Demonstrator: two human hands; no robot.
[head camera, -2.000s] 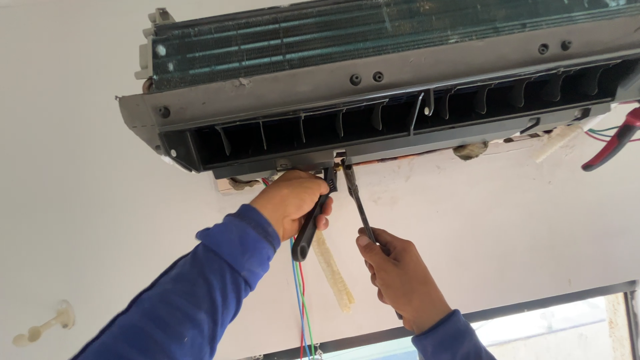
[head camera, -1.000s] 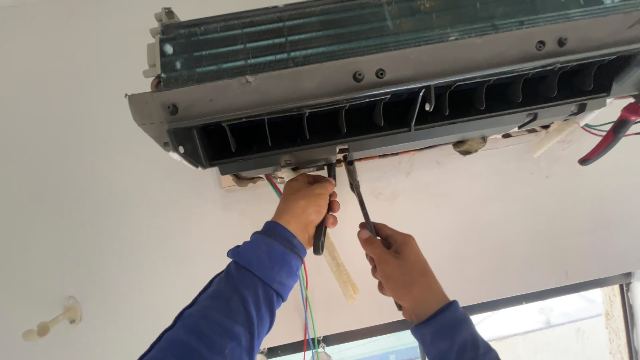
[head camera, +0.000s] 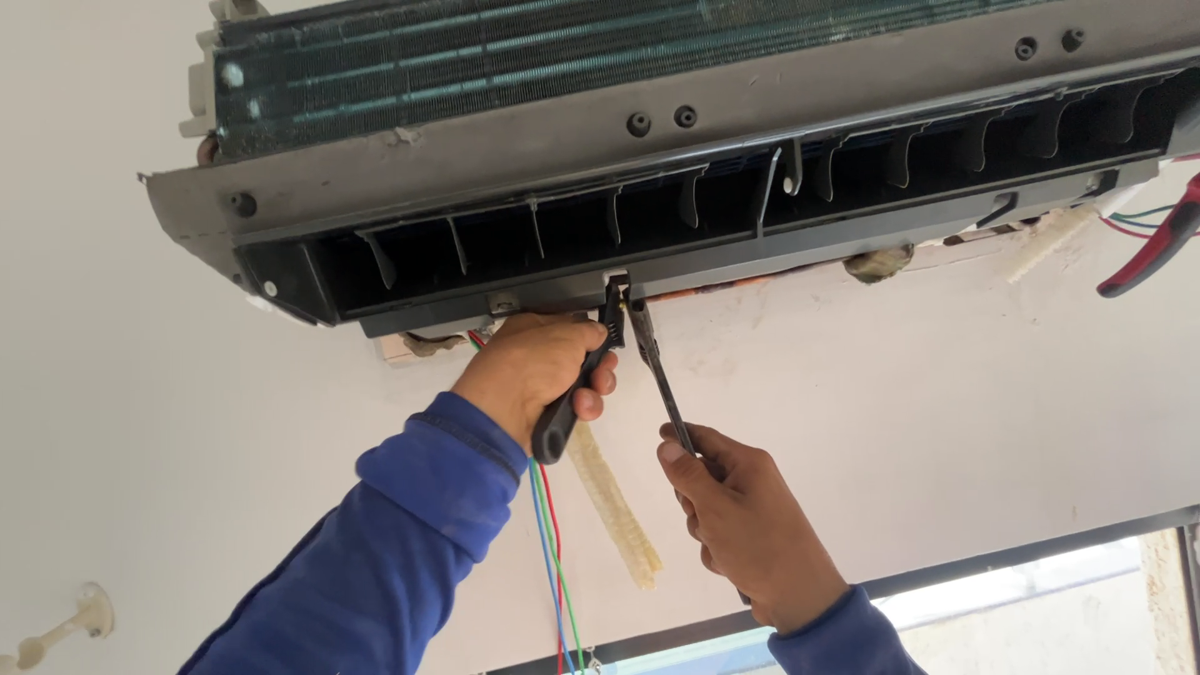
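Overhead, a wall-mounted air conditioner indoor unit (head camera: 553, 131) has its front cover off, with its finned coil and louver vanes exposed. My left hand (head camera: 539, 370) grips a black-handled adjustable wrench (head camera: 562, 422), its head up at the unit's lower edge. Just right of it, my right hand (head camera: 750, 520) holds a dark metal wrench or pliers (head camera: 667, 389) by the handle, its top end beside the other tool's head. The fitting between the tool heads is mostly hidden. Copper pipe (head camera: 741, 286) shows along the bottom edge.
Red, green and blue wires (head camera: 555, 572) hang below my left hand, beside a yellowed corrugated drain hose (head camera: 614, 506). Red-handled pliers (head camera: 1158, 244) are at the right edge near more wires. A wall bracket (head camera: 80, 619) is at lower left; a window frame (head camera: 1022, 548) crosses the lower right.
The left-hand wrench's handle has swung from nearly upright a second ago to a slant down and left. Both hands stay at the unit's lower edge.
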